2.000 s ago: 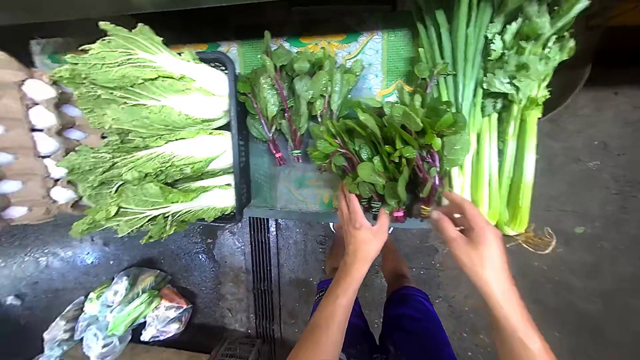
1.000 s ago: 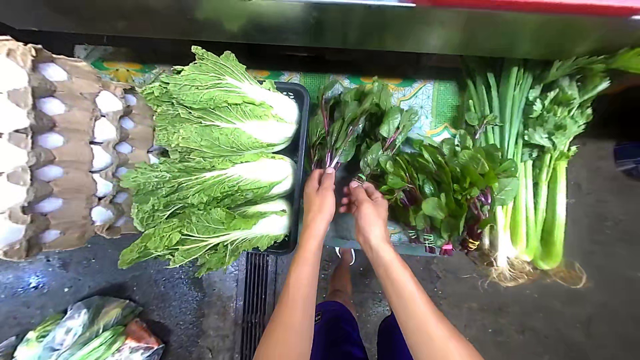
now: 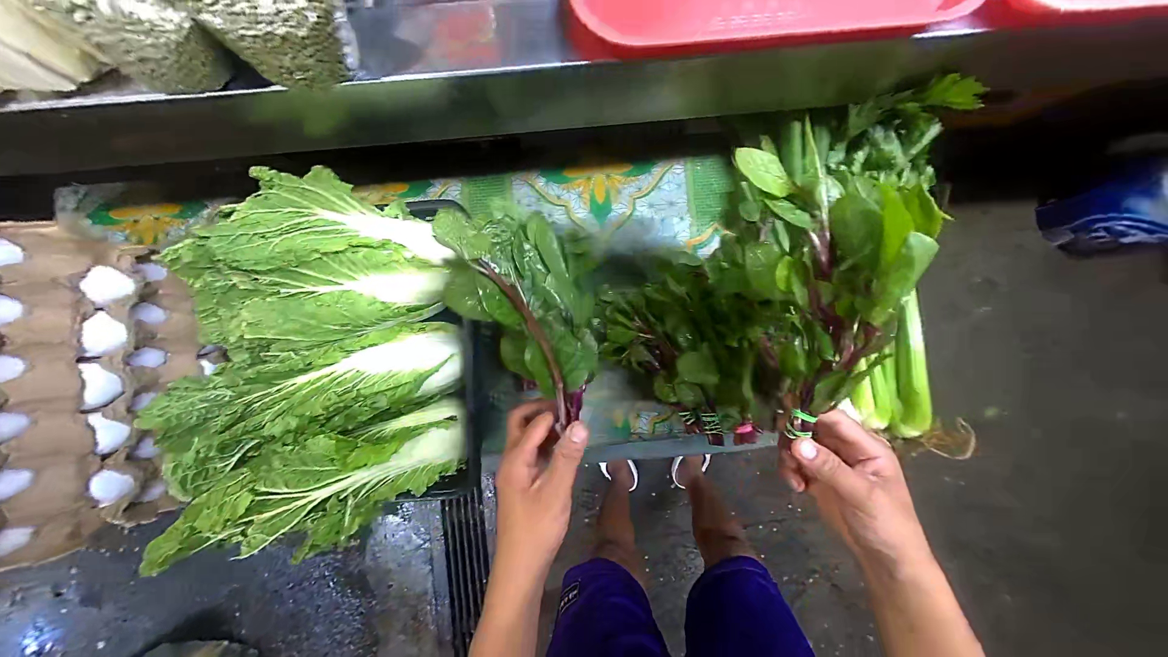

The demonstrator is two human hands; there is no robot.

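Note:
My left hand (image 3: 538, 465) grips the purple stems of a small bunch of leafy greens (image 3: 547, 301), held up just right of the crate of napa cabbage. In my right hand (image 3: 844, 465) is a larger bunch of purple-stemmed greens (image 3: 826, 265), pinched at its stem ends beside a green tie (image 3: 800, 423). Between my hands, more tied bunches of the same greens (image 3: 698, 338) lie on the patterned cloth (image 3: 602, 196). Celery (image 3: 912, 374) lies partly hidden behind the right bunch.
Napa cabbages (image 3: 365, 365) fill a dark plastic crate (image 3: 472, 401) at the left, next to egg trays (image 3: 55, 401) with white eggs. A metal ledge (image 3: 511, 114) with a red tray (image 3: 766, 23) runs along the top. A floor grate (image 3: 464, 557) lies below the crate.
My hands, close together by the left greens one second ago, are now apart. The right one has moved right and now holds a large bunch. The view has shifted, bringing the red tray further in.

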